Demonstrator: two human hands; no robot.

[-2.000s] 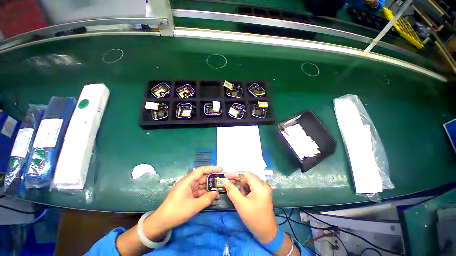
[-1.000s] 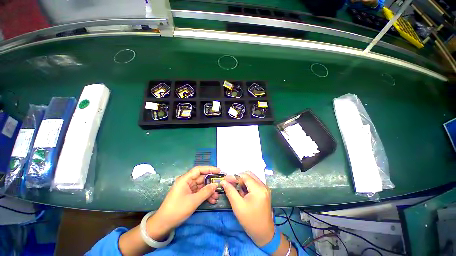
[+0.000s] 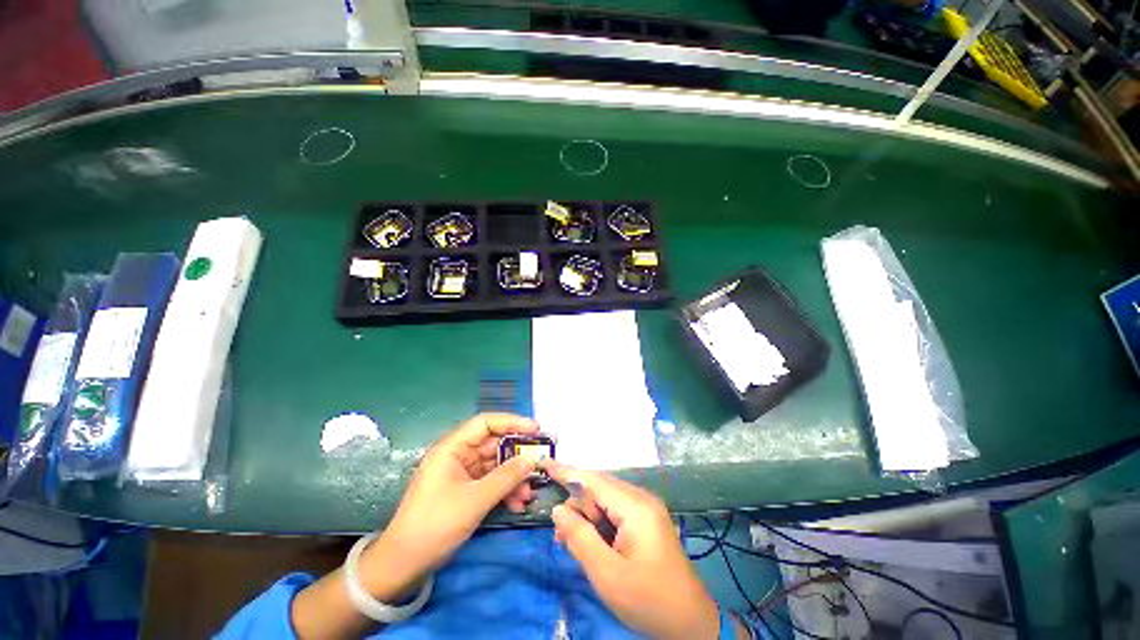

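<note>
My left hand (image 3: 440,498) holds a small watch housing (image 3: 526,453) between thumb and fingers near the bench's front edge. The housing is dark and rounded-square, with a shiny rim and a white and yellow inside facing up. My right hand (image 3: 635,548) is just to its right, fingers curled around slim dark tweezers (image 3: 593,505). Their tip points at the housing's lower right; exact contact is too small to tell. White adhesive sheets (image 3: 590,375) lie upright just behind the hands.
A black ten-pocket tray (image 3: 506,304) with several housings and one empty pocket lies behind the sheets. A tilted black box (image 3: 788,363) holds white pieces. A bagged white strip pack (image 3: 890,363) lies right. A white box (image 3: 194,356) and blue packs (image 3: 115,363) lie left. A metal rail crosses behind.
My right hand has drawn back right and down from the housing, and the tweezers now show in it. The housing's inside is more exposed. The whole view has shifted slightly.
</note>
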